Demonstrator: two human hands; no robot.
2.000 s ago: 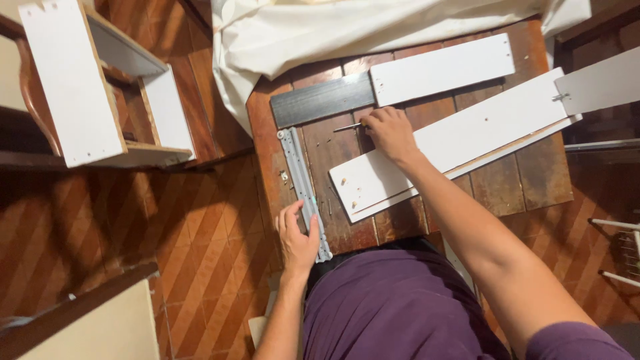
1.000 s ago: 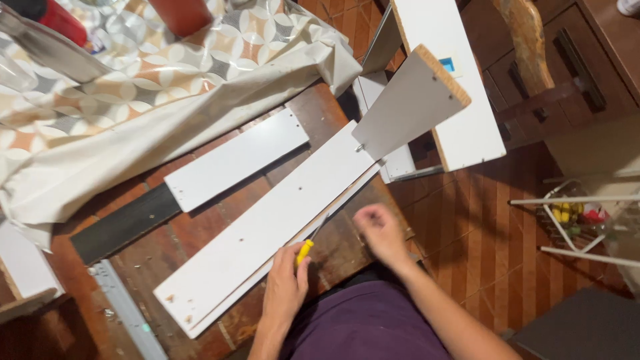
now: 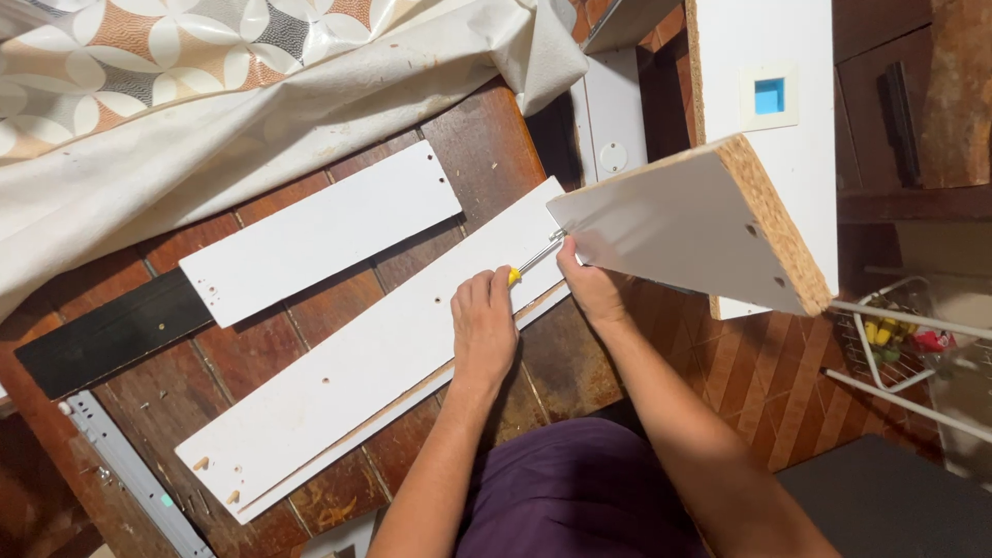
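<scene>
My left hand (image 3: pixel 486 325) is closed around the yellow handle of a screwdriver (image 3: pixel 535 262), whose tip meets a small metal fitting (image 3: pixel 557 233) at the joint of two white boards. With thumb and fingers, my right hand (image 3: pixel 593 291) grips the near corner of the upright white chipboard panel (image 3: pixel 682 225) beside that fitting. The long white grooved board (image 3: pixel 372 349) lies flat beneath, with wooden dowels (image 3: pixel 233 497) at its lower left end. Behind it, a shorter white board (image 3: pixel 325 232) partly overlaps a black board (image 3: pixel 116 333).
A metal drawer slide (image 3: pixel 136 473) and loose screws (image 3: pixel 105 474) lie at the wooden table's left. A bunched tablecloth (image 3: pixel 310 116) covers the back. At right stand a white cabinet part (image 3: pixel 798 170) and a wire rack (image 3: pixel 876 333) holding bananas.
My left hand, with the screwdriver, has moved up the long board to the joint. My right hand, earlier apart from the boards, has taken hold of the upright panel. The view has moved closer.
</scene>
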